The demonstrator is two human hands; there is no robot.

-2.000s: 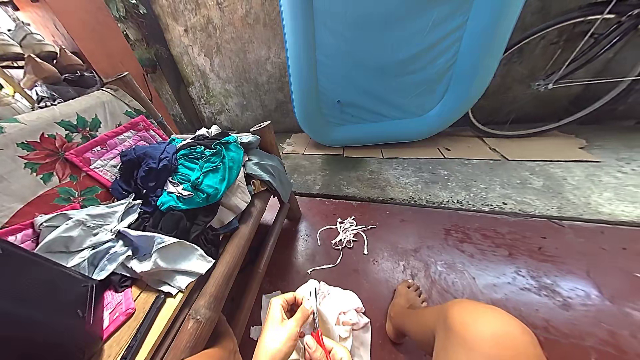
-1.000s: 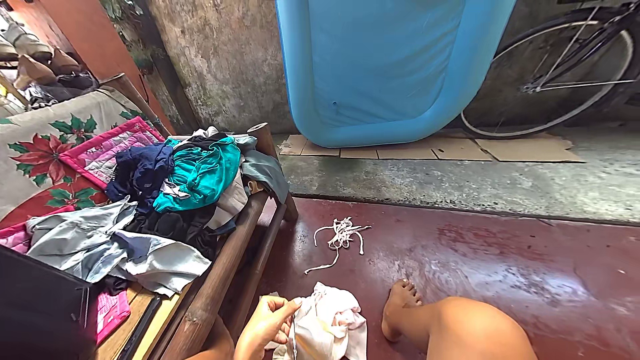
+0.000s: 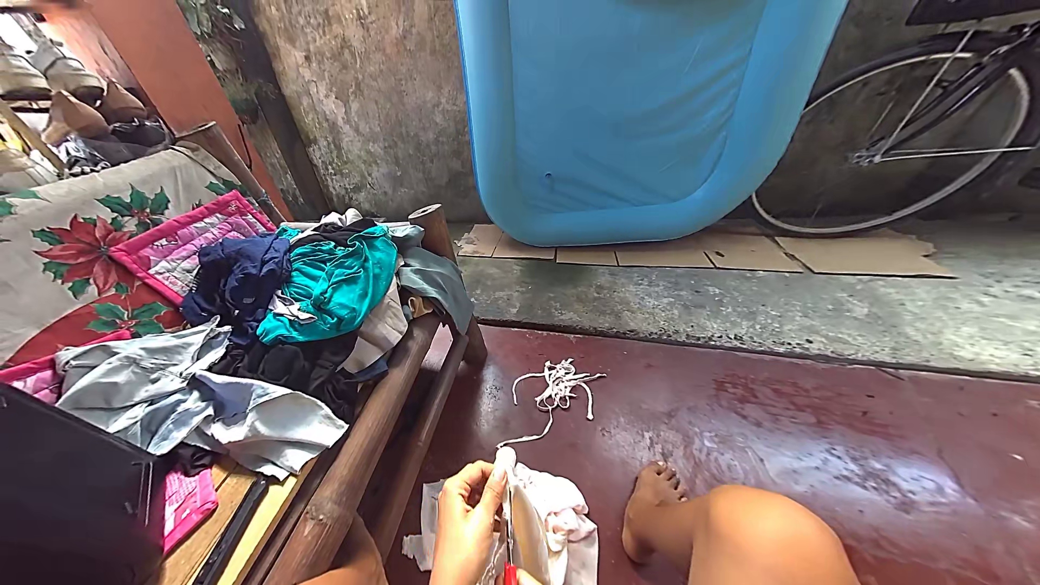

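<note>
At the bottom centre my left hand (image 3: 471, 516) pinches the edge of a pale white cloth (image 3: 556, 508) between thumb and fingers. My right hand (image 3: 528, 578) shows only as a bit of a finger at the bottom edge, on the red handle of scissors (image 3: 510, 574). The scissors' narrow blades point up along the cloth, beside my left fingers. Most of the right hand lies below the view. A tangle of white cord (image 3: 561, 386) rests on the floor just beyond the cloth, one strand reaching toward it.
A bamboo bench (image 3: 349, 455) at left bears a teal cloth (image 3: 333, 284), grey fabric (image 3: 195, 390) and a black object (image 3: 73, 487). My bare foot (image 3: 650, 504) stands right of the cloth. A blue inflatable pool (image 3: 626, 122) leans on the wall beside a bicycle wheel (image 3: 894, 146); flattened cardboard (image 3: 861, 253) lies below.
The red-handled scissors, in view two seconds ago and out of sight one second ago, show again at the bottom edge. The left hand still holds the cloth.
</note>
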